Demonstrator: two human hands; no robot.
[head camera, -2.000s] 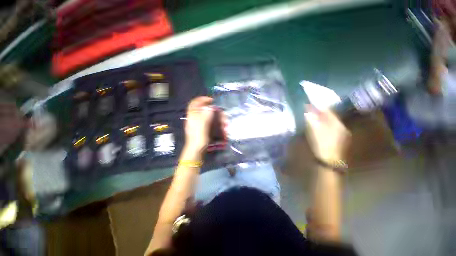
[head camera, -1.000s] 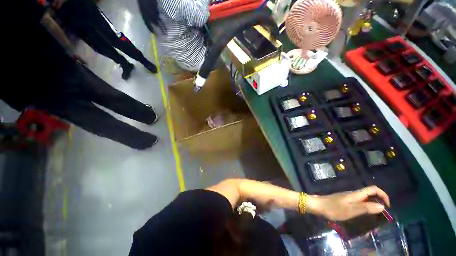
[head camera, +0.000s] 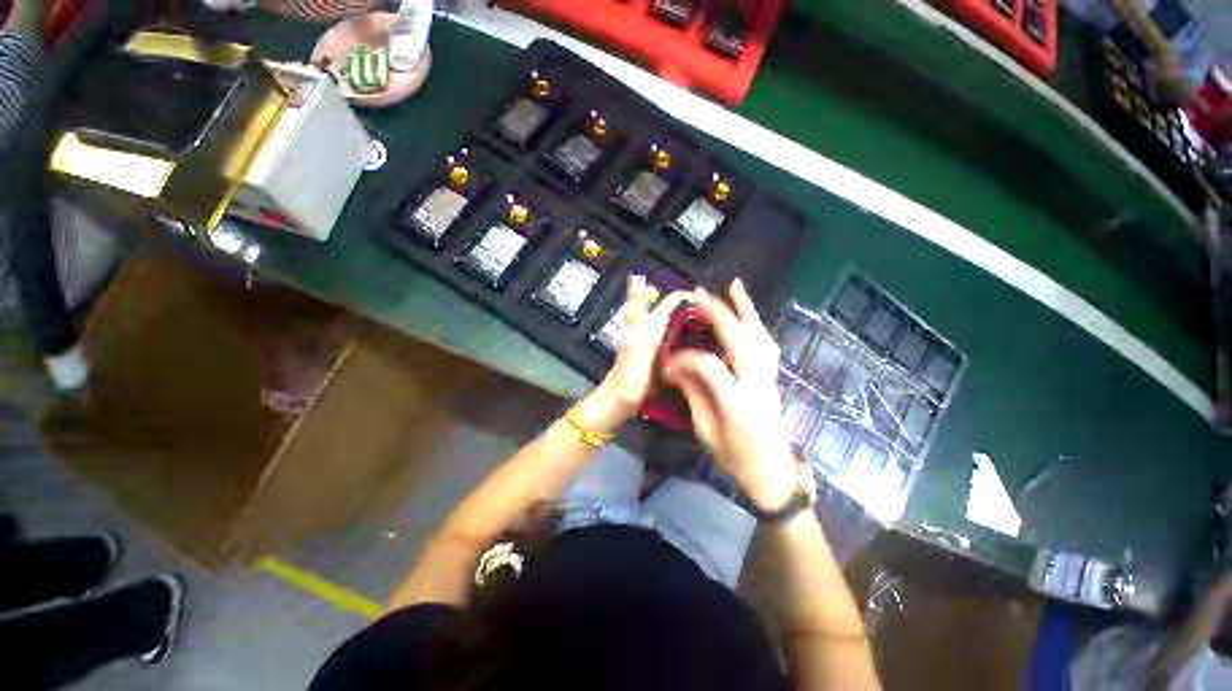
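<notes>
A red-framed device (head camera: 672, 409) is held between both hands above the near edge of the black tray. My left hand (head camera: 638, 354) grips its left side. My right hand (head camera: 730, 389) is on its right side, with fingers over its face. Much of the device is hidden by the fingers. The black device tray (head camera: 400, 244) holds several devices with pale rectangles and yellow-gold round spots. The clear blister tray (head camera: 871, 392) lies to the right of my hands, with glare on its pockets.
A white paper scrap (head camera: 992, 495) and a bottle (head camera: 1077, 578) lie at the right. Red trays (head camera: 740, 78) stand across the line. A gold box (head camera: 115, 165) and white box (head camera: 318, 159) are at the left edge. An open cardboard box (head camera: 291, 452) is below, beside a person's dark shoes.
The view has swung back from the left aisle to the bench. My right hand, out of view one second ago, is now with my left hand at the red-framed device.
</notes>
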